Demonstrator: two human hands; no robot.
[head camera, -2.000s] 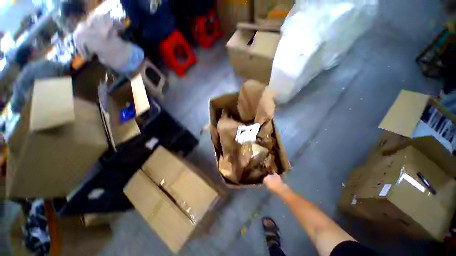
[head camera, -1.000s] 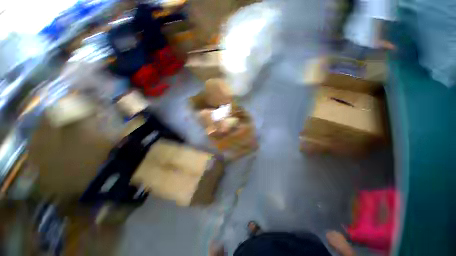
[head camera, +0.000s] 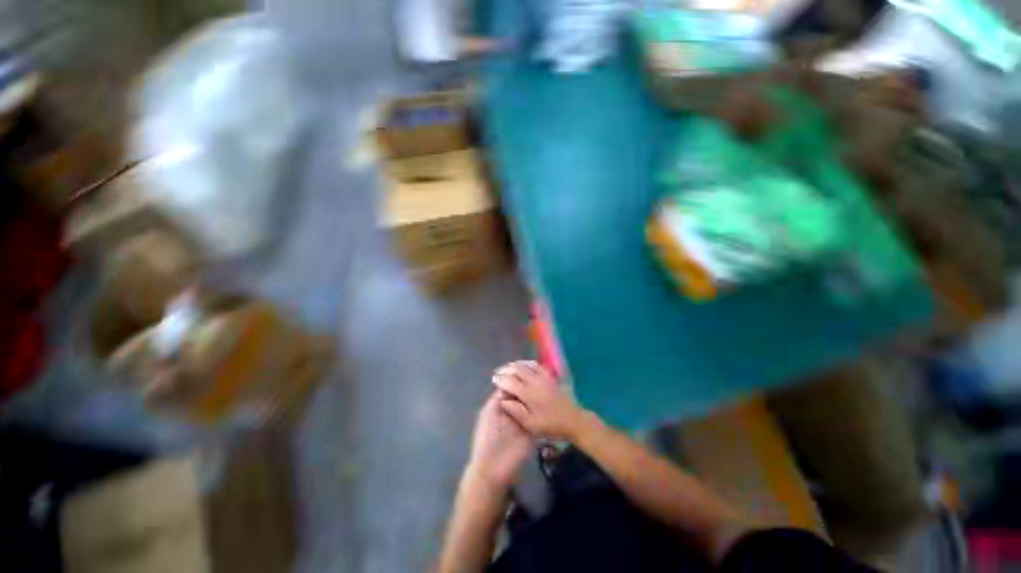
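Observation:
My left hand (head camera: 500, 439) and my right hand (head camera: 540, 401) are together in front of me, near the table's front left corner. My right hand's fingers are folded over my left hand and partly hide its fingers. No object shows in either hand. The green-topped table (head camera: 582, 246) lies ahead and to the right. On it is a blurred heap of shiny green-tinted packets (head camera: 761, 224) with an orange and white edge, out of reach of both hands.
On the floor at left stand a carton with crumpled paper padding (head camera: 252, 358), a large translucent plastic bag (head camera: 218, 123) and a brown carton (head camera: 134, 520). More cartons (head camera: 442, 229) stand by the table's left side. A red-pink thing (head camera: 544, 336) shows beside the table edge. Much is blurred.
The view has swung right to the green table. My hand has let go of the padded carton, which now appears at left. Both hands are now together.

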